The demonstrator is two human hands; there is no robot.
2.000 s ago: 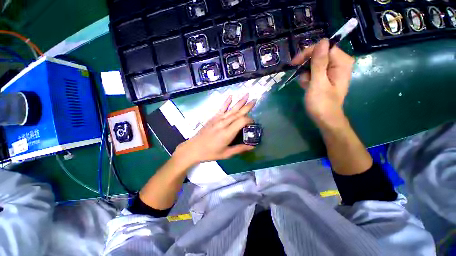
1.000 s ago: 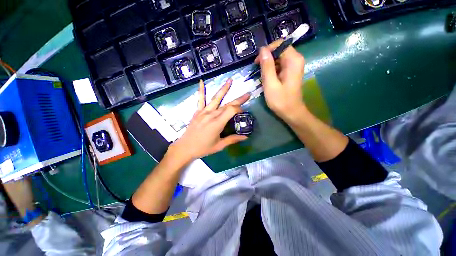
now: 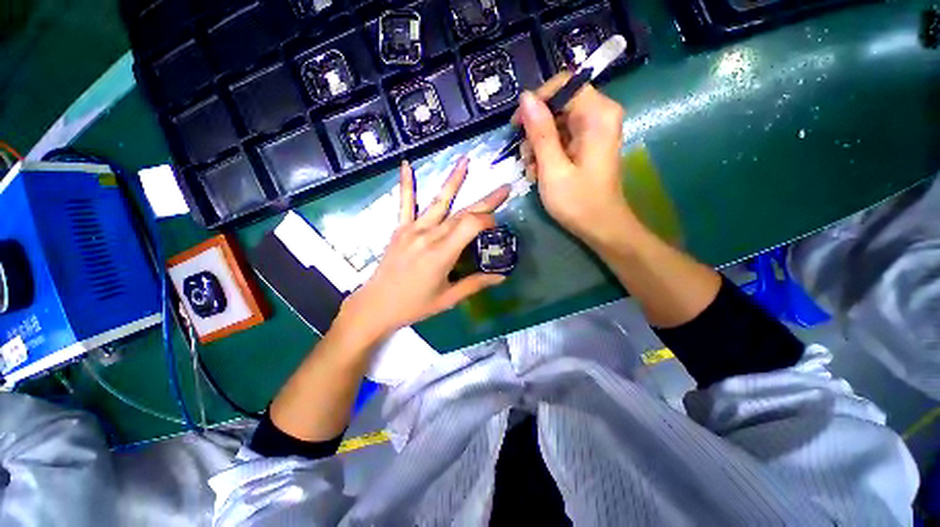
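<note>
My left hand [image 3: 417, 252] lies spread on the bench, fingertips on the sheet of small white-silver adhesive pads [image 3: 356, 232]. A black rounded-square watch housing [image 3: 496, 250] with silvery parts inside sits between its thumb and fingers; I cannot tell if it is gripped or only beside them. My right hand [image 3: 577, 154] holds slim dark tweezers [image 3: 577, 82] with a pale flat end up. Their point is down at the pads, just beyond my left fingertips. A long card strip, black and white [image 3: 299, 247], lies left of the pads.
A large black component tray [image 3: 222, 129] with several housings lies beyond the pads. A second black tray [image 3: 763, 15] is at top right. At left are a blue box [image 3: 98, 247], cables, an orange-bordered fixture [image 3: 253, 299] and a white label [image 3: 164, 191]. Yellow tape [image 3: 647, 196] lies right.
My right hand has moved left and nearer my left hand, bringing the tweezers' point over the pads. The view has shifted. My left hand and the housing keep about the same place together.
</note>
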